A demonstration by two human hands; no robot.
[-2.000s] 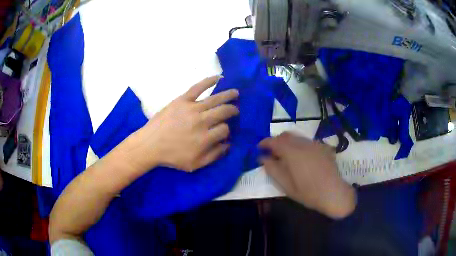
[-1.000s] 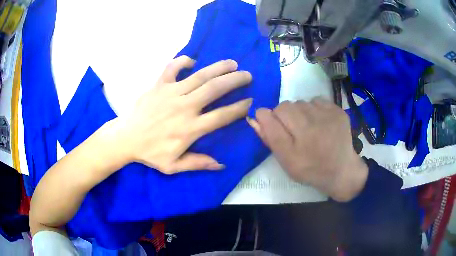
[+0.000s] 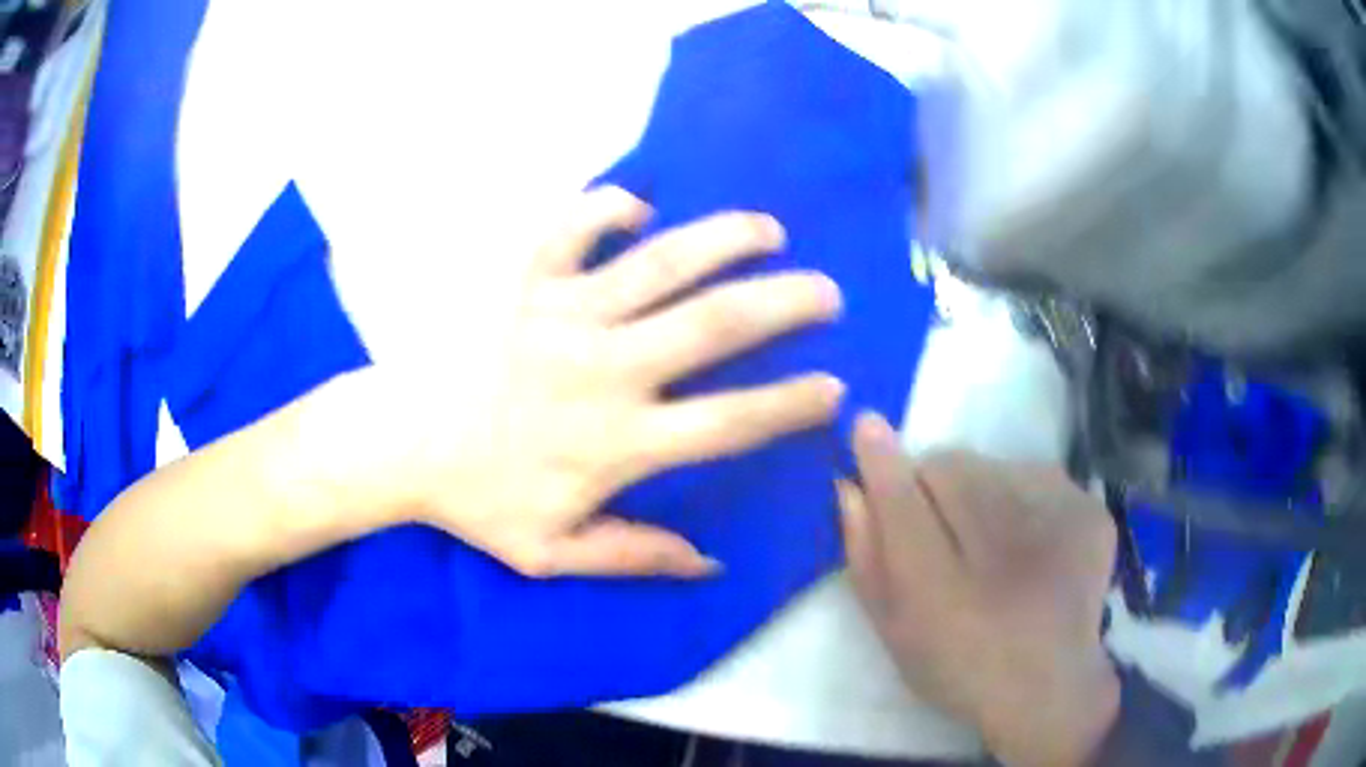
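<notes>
A royal-blue cut panel (image 3: pixel 794 180) lies on the white machine table, its right edge beside the machine head (image 3: pixel 1094 135), which is blurred. My left hand (image 3: pixel 644 375) lies flat on the panel with its fingers spread, gripping nothing. My right hand (image 3: pixel 981 584) pinches the panel's right edge between thumb and index finger. The needle and presser foot cannot be made out.
Long blue pieces (image 3: pixel 128 225) lie at the table's left beside yellow edging (image 3: pixel 57 255). Another blue piece with a pointed corner (image 3: pixel 270 330) lies left of my left hand. Blurred small blue pieces (image 3: pixel 1243 435) lie under the machine arm at right. Blue cloth hangs over the front edge.
The panel has been turned and spread flat, and the loose strip end seen near the needle no longer shows. My left hand's fingers have spread. The view has moved closer and the machine head now blurs.
</notes>
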